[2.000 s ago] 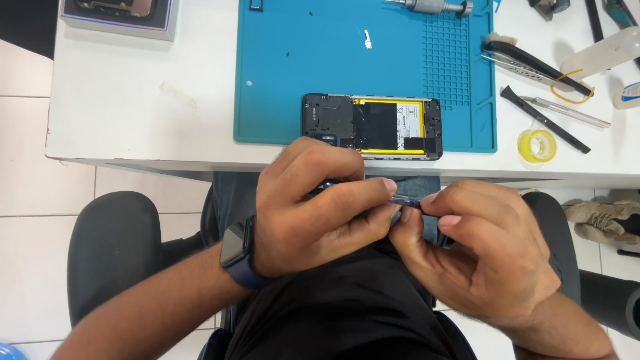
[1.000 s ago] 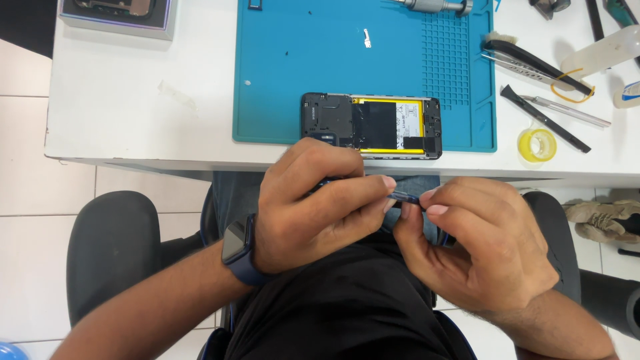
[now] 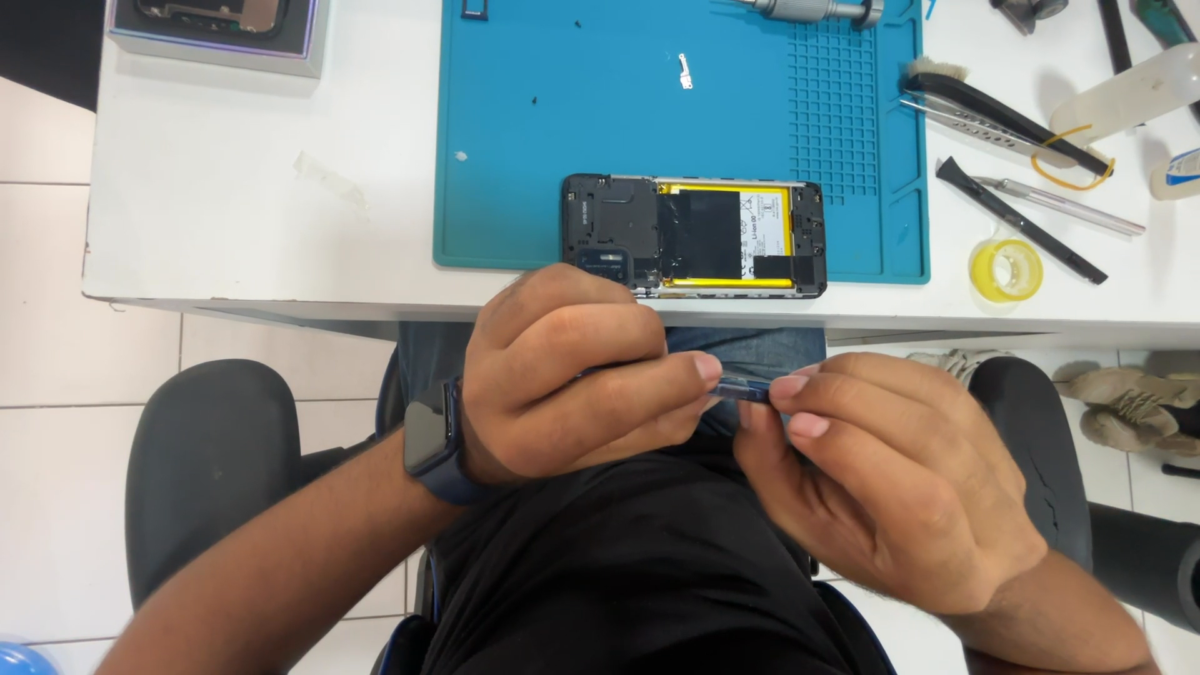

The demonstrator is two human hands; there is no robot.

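Observation:
Both hands are over my lap, just in front of the table edge. A thin dark blue piece with a clear strip [image 3: 742, 387] spans the gap between them; what it is exactly I cannot tell. My left hand [image 3: 572, 384] pinches its left end, and the curled fingers hide much of it. The fingertips of my right hand [image 3: 881, 469] grip its right end. Beyond them an opened smartphone [image 3: 614, 220] lies across the mat's near edge, its battery [image 3: 764, 234] framed in yellow. My left knuckles overlap its lower left corner in the view.
The phone lies on a blue silicone repair mat [image 3: 600, 141] with a small metal bracket [image 3: 685, 71], tiny screws and a precision screwdriver [image 3: 811, 9]. Right of it are a yellow tape roll [image 3: 1006, 270], a black pry tool [image 3: 1022, 220], a craft knife [image 3: 1069, 206] and a brush [image 3: 1003, 117]. A box [image 3: 220, 42] stands at left.

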